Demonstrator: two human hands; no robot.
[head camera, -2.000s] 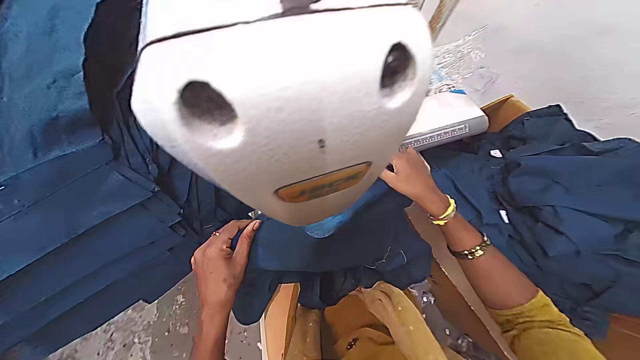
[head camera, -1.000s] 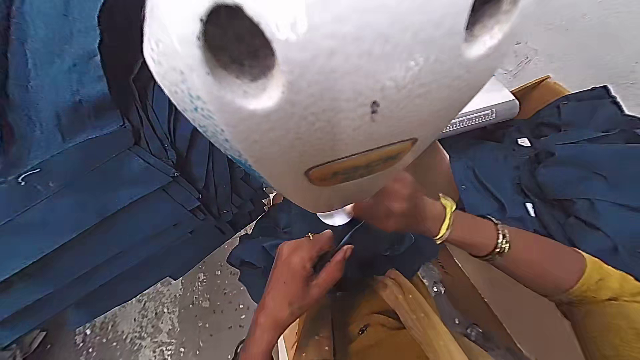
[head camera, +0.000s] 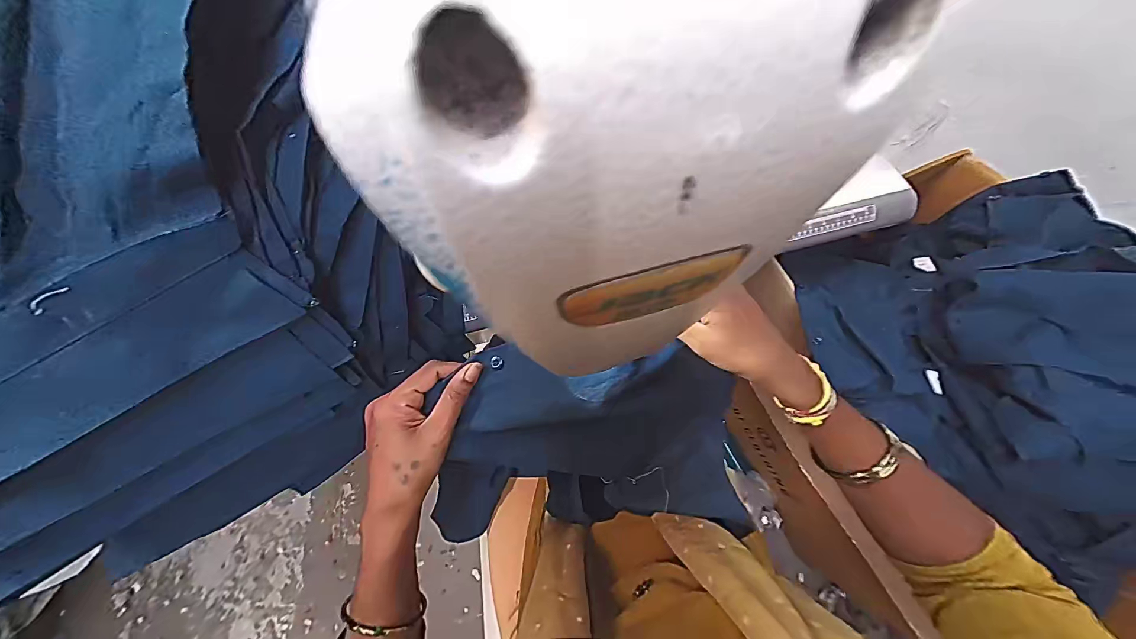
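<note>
A white sewing machine head (head camera: 603, 177) with an orange badge fills the upper middle of the view and hides its needle area. Beneath it lies a dark blue cloth garment piece (head camera: 595, 435) with a small round button near its left edge. My left hand (head camera: 408, 426) pinches that edge between thumb and forefinger, beside the button. On the far side of the machine, my right hand (head camera: 741, 333) is at the cloth's right part; its fingertips are hidden behind the machine head.
Stacked dark blue garments (head camera: 160, 355) hang at the left. More blue garments (head camera: 976, 355) with small white tags lie at the right, next to a cardboard edge (head camera: 825, 497). A white machine part with a scale (head camera: 852, 213) stands behind. Speckled floor (head camera: 248, 559) shows at lower left.
The blue cloth, bunched between my hands one second ago, is now spread flatter under the machine. My left hand has moved left to its edge, and my hands are farther apart.
</note>
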